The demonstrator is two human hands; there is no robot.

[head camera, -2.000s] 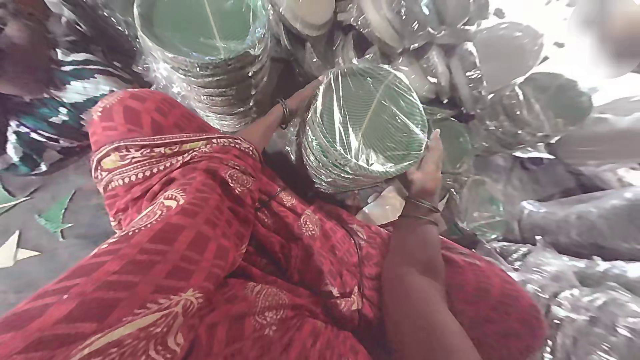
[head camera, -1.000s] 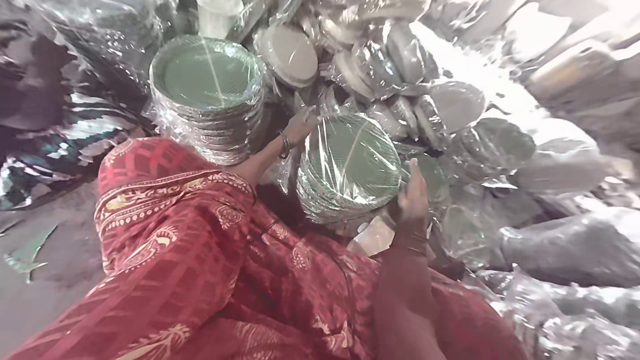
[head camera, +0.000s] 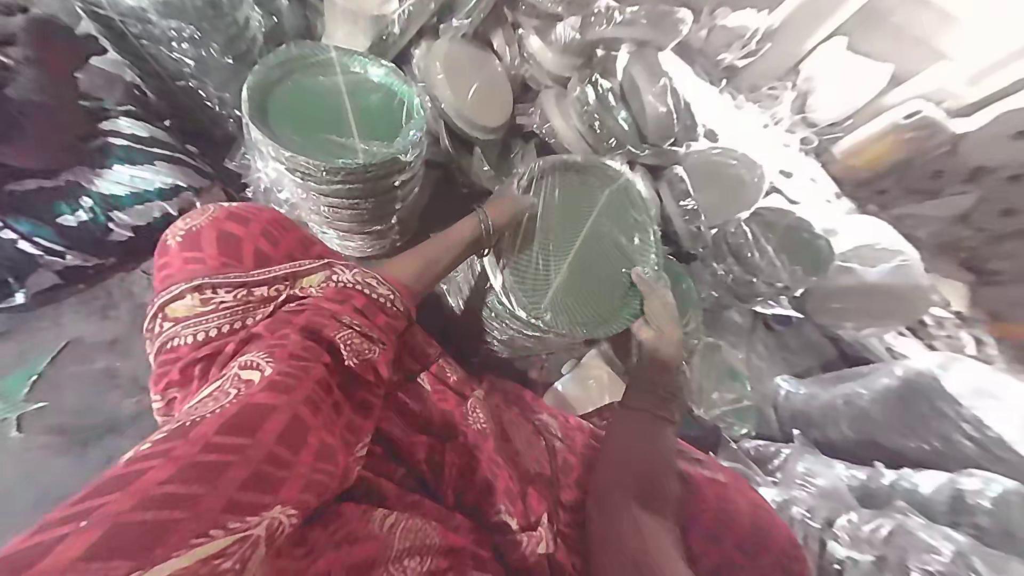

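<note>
A round green plate in clear plastic wrap [head camera: 588, 248] is tilted on top of a wrapped stack, in front of my body. My left hand [head camera: 512, 210] is at its upper left edge, the fingers partly hidden by the plastic. On its lower right rim, my right hand [head camera: 658, 308] grips with the thumb and fingers. The wrapped stack under it [head camera: 520, 336] shows only at its lower left side. To the left stands a taller stack of green plates in plastic [head camera: 332, 104], which neither hand touches.
Many plastic-wrapped plates [head camera: 468, 84] lie heaped beyond and to the right. Clear plastic packing [head camera: 904, 416] covers the lower right. Green scraps [head camera: 28, 388] lie on the grey floor at the left. Red patterned cloth [head camera: 320, 432] covers my legs. A dark, shiny bundle [head camera: 104, 192] is at the far left.
The top plate, which lay on the stack between my hands, is now tilted up and shifted from it. My right hand has closed on its rim after standing with fingers raised beside the stack.
</note>
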